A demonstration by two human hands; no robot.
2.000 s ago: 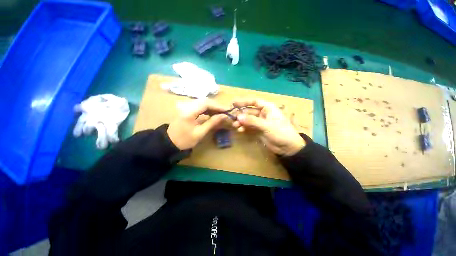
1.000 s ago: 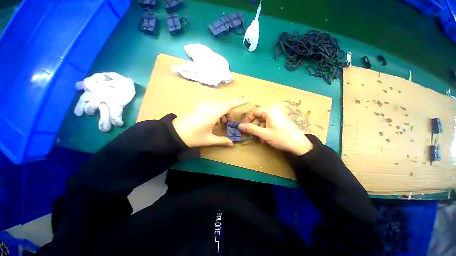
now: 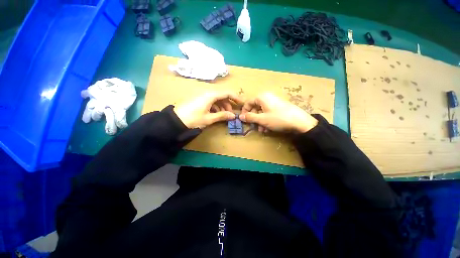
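A small dark-blue moulded block (image 3: pixel 235 126) lies on the speckled cardboard mat (image 3: pixel 171 101), between my hands. A thin dark strap (image 3: pixel 248 131) shows at its right side. My left hand (image 3: pixel 208 111) is at the block's upper left, thumb and fingertips pinched at its top edge. My right hand (image 3: pixel 275 114) is at the upper right, its thumb and finger also closed at the block's top edge. The fingertips of both hands nearly meet. They hide the top of the block and most of the strap.
A white cloth (image 3: pixel 200 61) lies on the mat's upper left, white gloves (image 3: pixel 110 103) left of it. Beyond are several blocks (image 3: pixel 167 24), a white bottle (image 3: pixel 243 26) and a strap pile (image 3: pixel 307 35). A blue tote (image 3: pixel 53 75) stands left, another cardboard mat (image 3: pixel 398 131) right.
The block lay alone while my hands held the strap above it; my hands then came down to it. Since the last frame, my left hand has closed in at the block's top edge.
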